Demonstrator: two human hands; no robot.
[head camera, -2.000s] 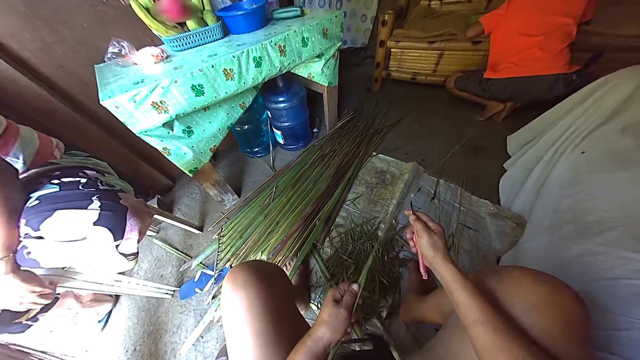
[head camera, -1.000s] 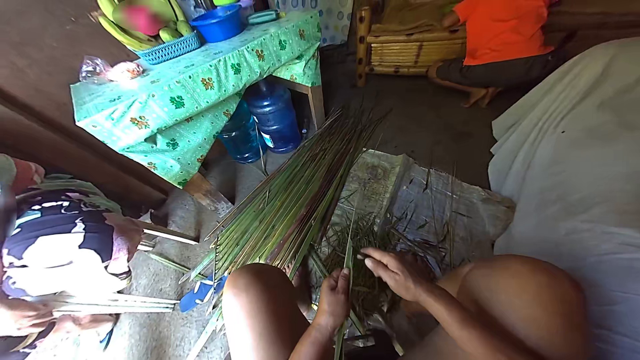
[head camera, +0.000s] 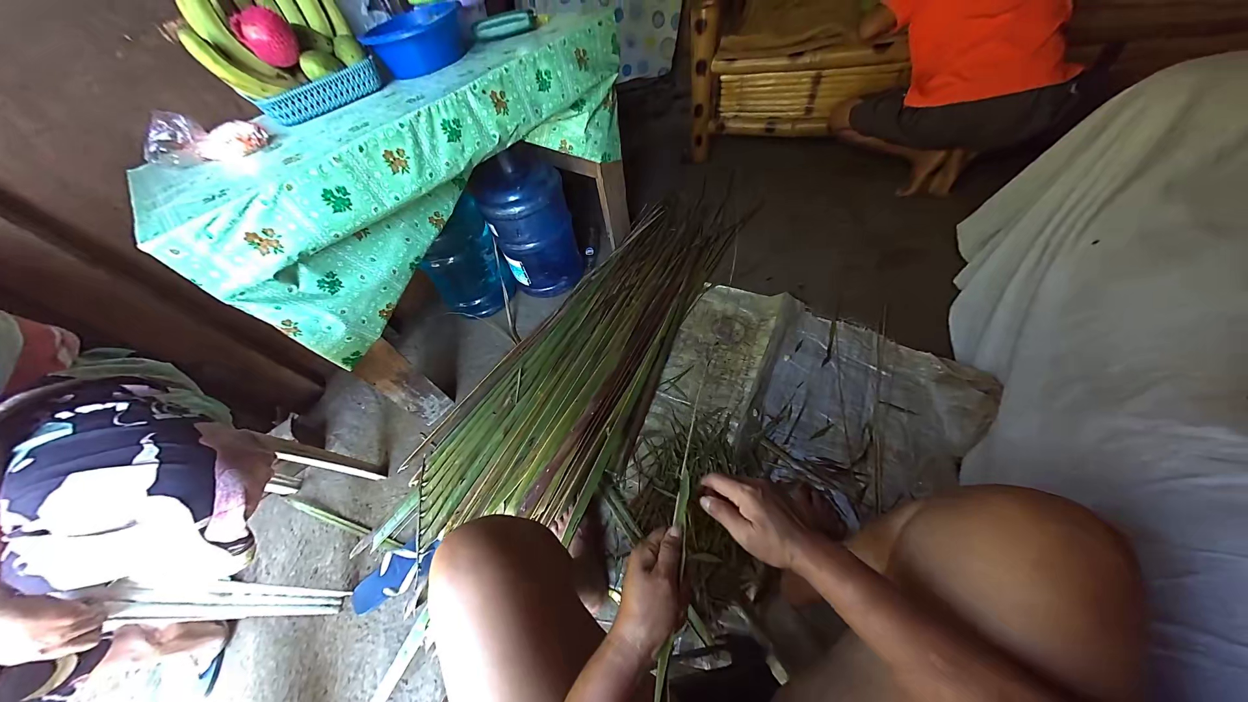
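My left hand (head camera: 651, 585) is closed around a long green palm leaf strip (head camera: 682, 492), which runs up and away from between my knees. Just right of that strip is my right hand (head camera: 746, 519), its fingers bent near the leaf's edge; whether it holds a tool is not clear. Beyond my left knee a large bundle of long green and brown leaf strips (head camera: 556, 409) lies fanned out. Thin leaf trimmings (head camera: 707, 458) are heaped beneath my hands, on a flattened sack (head camera: 838, 390) spread on the floor.
A table with a green patterned cloth (head camera: 380, 175) stands at the upper left, blue water jugs (head camera: 531, 229) under it. At the left edge a seated person (head camera: 107, 478) holds pale strips (head camera: 224, 600). Another person in orange (head camera: 985, 58) crouches by a bamboo bench (head camera: 809, 93). Pale cloth (head camera: 1102, 292) hangs at right.
Two seconds ago my right hand was farther from the strip and held a thin pink-handled tool, which is not discernible now. The right hand has moved in beside the leaf.
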